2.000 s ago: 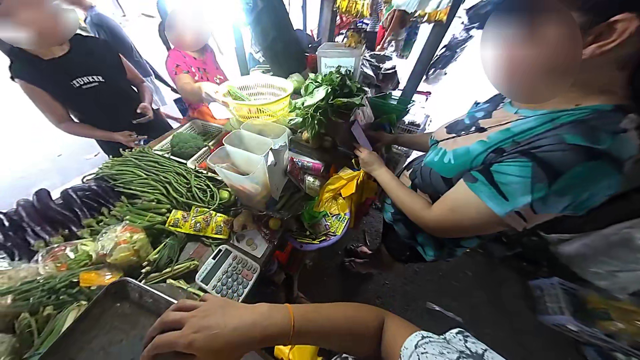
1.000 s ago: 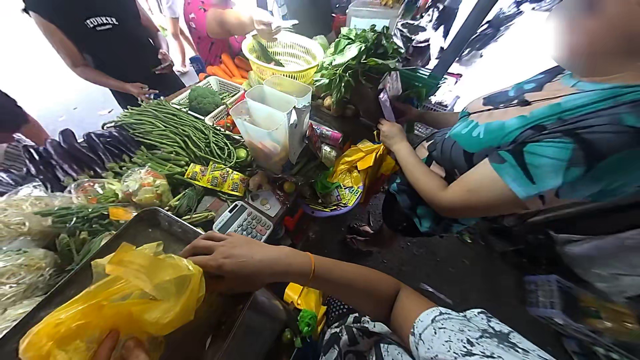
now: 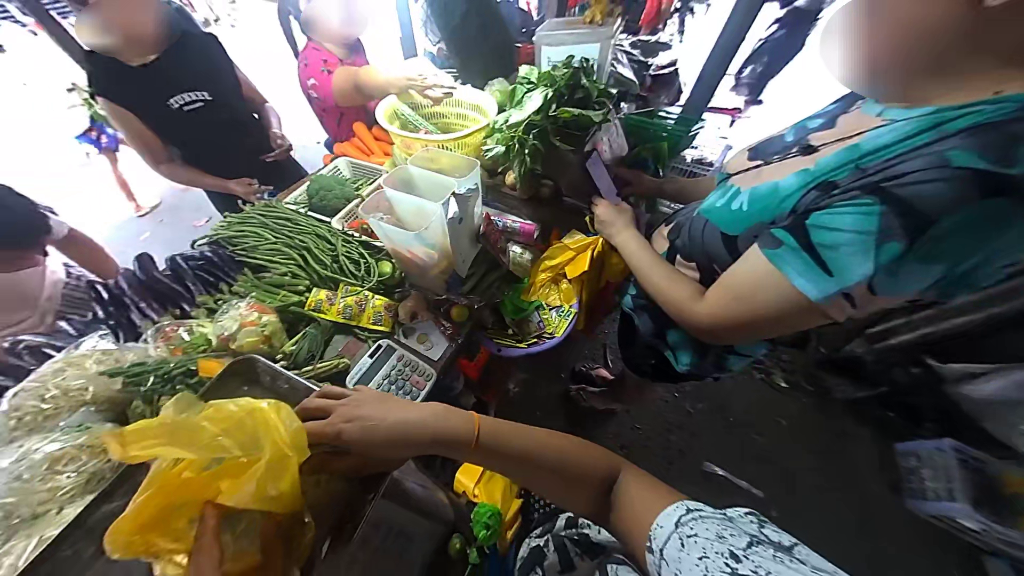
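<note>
A crumpled yellow plastic bag covers much of a metal tray at the lower left. My left hand is at the bottom of the view, partly hidden, with a finger or thumb against the bag, which it holds. My right hand, with an orange band on its wrist, reaches in from the right to the tray beside the bag; its fingertips are partly hidden, so I cannot tell whether it grips anything. Just beyond that hand lies a white calculator, with yellow seasoning sachets farther back.
Green string beans, eggplants, broccoli and bagged vegetables crowd the stall. Clear plastic containers and a yellow basket stand behind. A person at right holds a phone; other people stand across the stall.
Two seconds ago only my right hand was in view, at the tray. The yellow bag and my left hand have since come in from the lower left.
</note>
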